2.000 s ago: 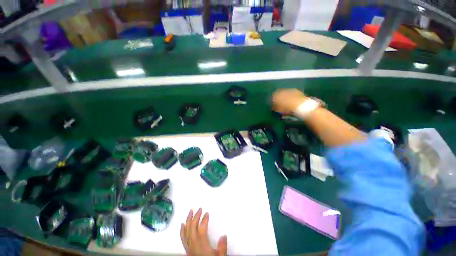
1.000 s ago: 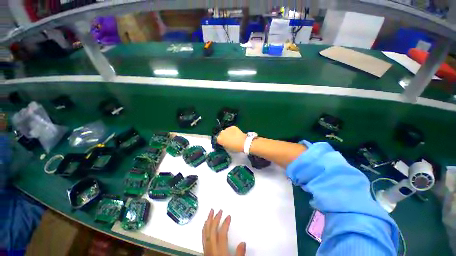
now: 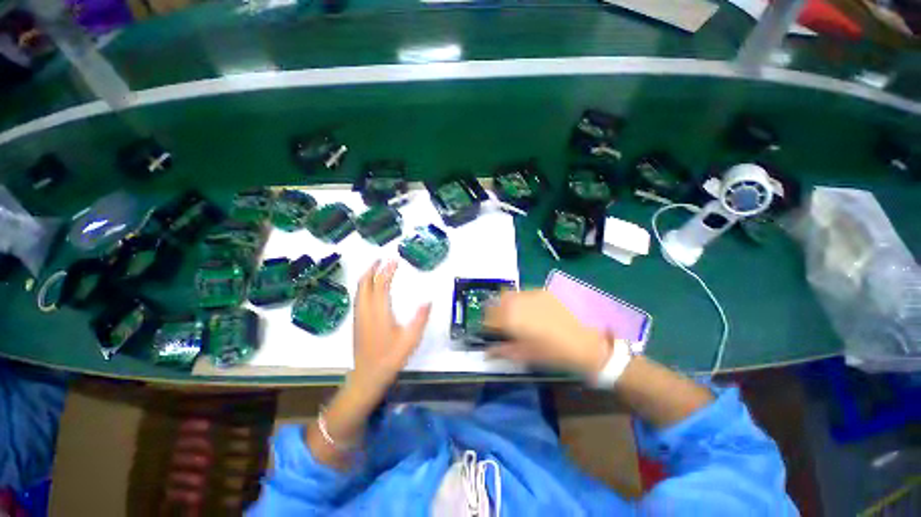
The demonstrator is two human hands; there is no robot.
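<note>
My right hand is closed at the right side of a black housing with a green board inside, over the front right part of the white work sheet. The hand is slightly blurred. My left hand is on or just above the sheet, empty, with fingers apart. A loose green circuit board lies on the sheet beyond the hands. More loose boards lie at the sheet's left side.
Fitted units stand along the back edge of the sheet and right of it. A smartphone lies right of the sheet, near a white pad. A white fan with a cable stands beyond. A plastic bag is at far right.
My right hand has come back from the rear of the bench to the front of the sheet, with a housing at it. The view has tilted down. My left hand shows more fully.
</note>
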